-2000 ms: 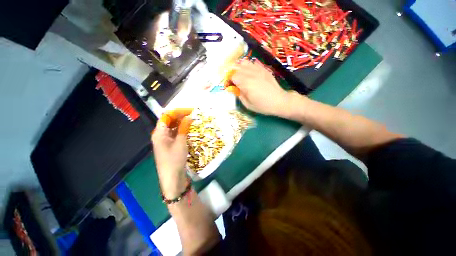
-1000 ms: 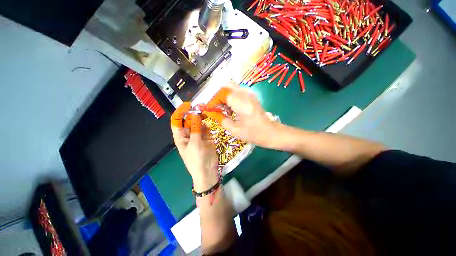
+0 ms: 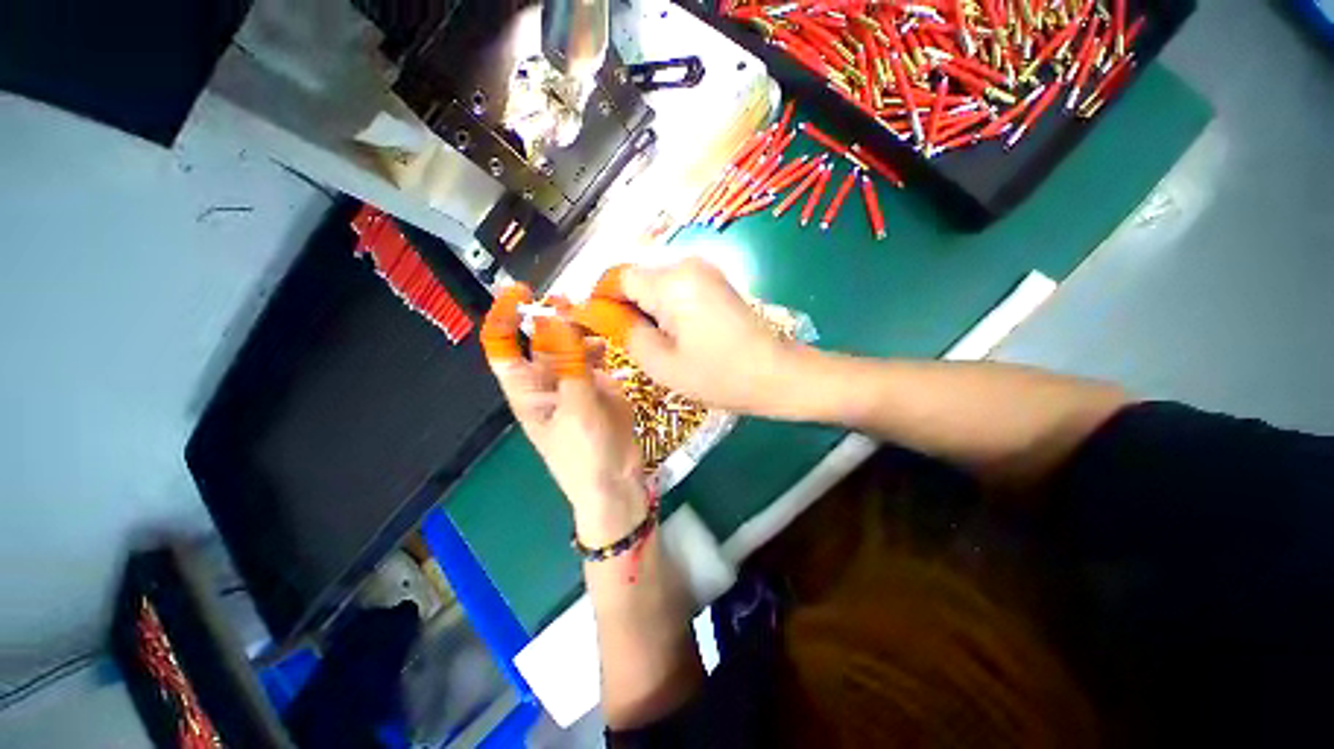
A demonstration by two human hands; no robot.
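Note:
My left hand (image 3: 574, 427), with orange finger cots and a bead bracelet, pinches a small pale-ended red stick (image 3: 540, 310) between its fingertips. My right hand (image 3: 699, 334), also with orange finger cots, meets the stick from the right with thumb and finger closed on it; its end there is mostly hidden. Both hands are over the front of the machine's pale plate. The clear bag of gold ferrules (image 3: 670, 427) lies beneath and between the hands, partly covered by them.
The black machine head (image 3: 563, 154) stands just beyond my hands. Loose red sticks (image 3: 761, 179) lie right of it, beside a black tray (image 3: 983, 190) heaped with red and gold pieces. A large black tray (image 3: 344, 439) at left holds a row of red sticks (image 3: 410, 275).
My right hand has come left from beside the loose sticks to meet my left hand, uncovering those sticks. Both hands now work together on one stick. The view has shifted.

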